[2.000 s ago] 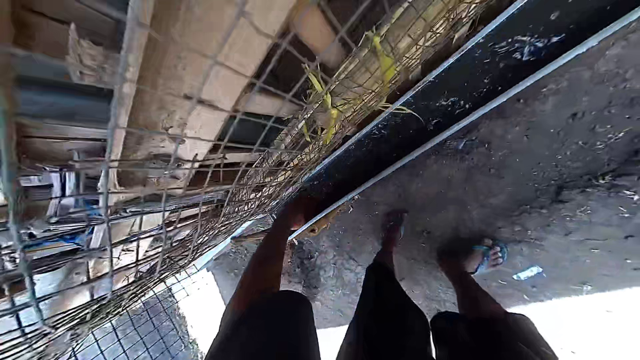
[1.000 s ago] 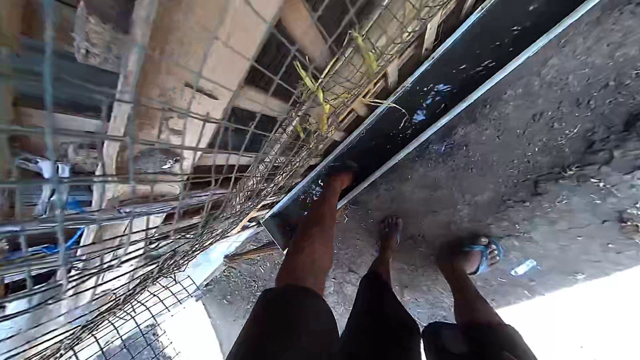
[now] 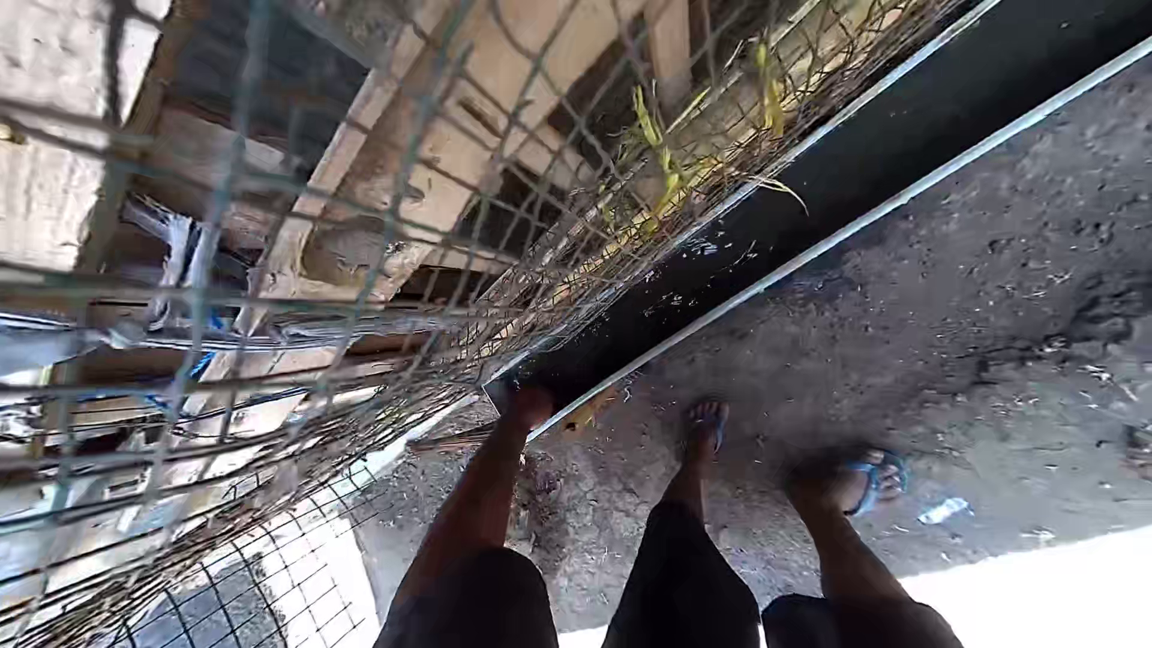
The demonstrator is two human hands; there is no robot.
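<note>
My left hand (image 3: pixel 531 405) reaches into the near end of a long, narrow trough (image 3: pixel 720 310) with pale edges. The trough's inside is dark, with small glints and pale flecks near the middle. My fingers are dark and blurred there, so I cannot tell whether they hold anything. My bare forearm rises from a dark sleeve at the bottom of the view. No right hand shows. Green-coated wire mesh (image 3: pixel 396 207) runs close along the trough's left side, with dry stalks and yellow-green leaves (image 3: pixel 666 171) caught in it.
Rough wooden boards (image 3: pixel 540 45) and shredded pale material (image 3: pixel 180 252) lie behind the mesh. My feet, in a sandal (image 3: pixel 717 427) and a blue sandal (image 3: pixel 868 486), stand on bare ground (image 3: pixel 954 360) right of the trough. A crumpled clear wrapper (image 3: pixel 943 510) lies beside the right foot.
My left hand was farther along inside the trough one second ago and has come back to its near end. My feet have stayed in place.
</note>
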